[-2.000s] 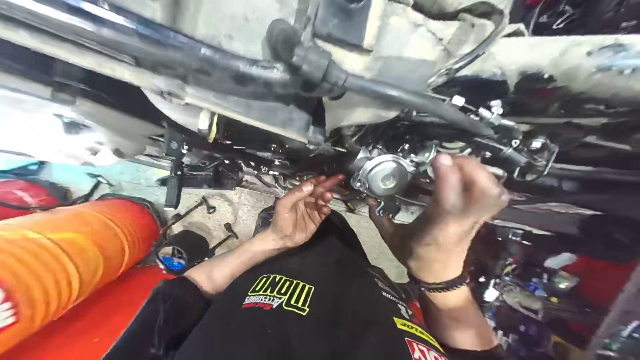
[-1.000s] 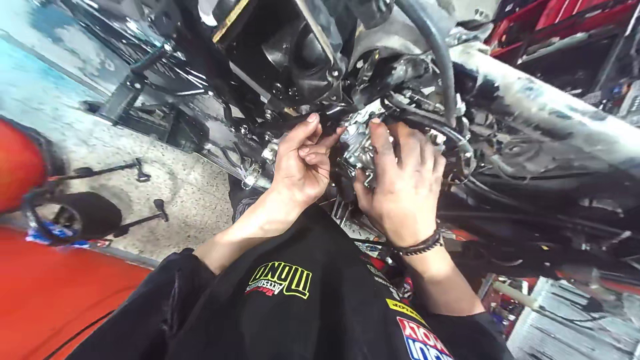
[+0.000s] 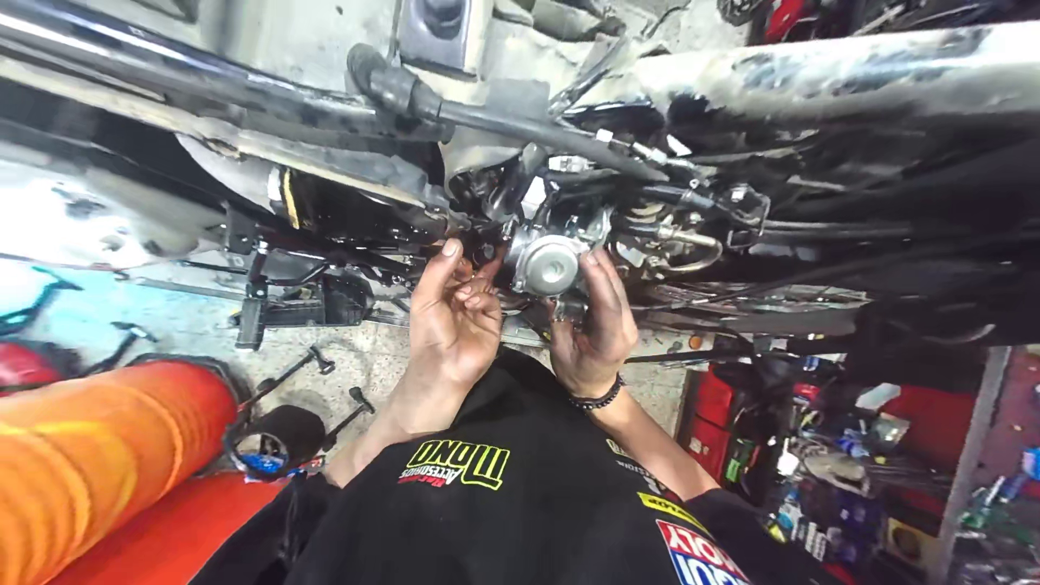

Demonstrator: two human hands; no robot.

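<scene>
A silver carburetor [image 3: 552, 266] with a round metal cap sits among the hoses and metal parts of a motorcycle, near the middle of the head view. My right hand [image 3: 597, 325], with a dark beaded bracelet at the wrist, grips its right side, fingers above and thumb below. Just left of it, my left hand [image 3: 457, 313] is raised palm toward me, its thumb up and its other fingers curled at a dark rubber-like part [image 3: 485, 250]. Whether those fingers pinch something is hidden. A thick black hose [image 3: 520, 122] runs above both hands.
Pale frame tubes [image 3: 812, 69] cross above. At the left stand an orange ribbed cylinder [image 3: 106, 455], a black cylindrical container [image 3: 280, 439] and a black footrest-like bracket [image 3: 253, 305]. Bottles and mixed workshop items [image 3: 837, 496] crowd the lower right, beside a red case [image 3: 708, 418].
The view has swung and returned. Two seconds ago my right hand was raised to the right of the round cap; now its fingers are on the carburetor's side. My left hand stays just left of it.
</scene>
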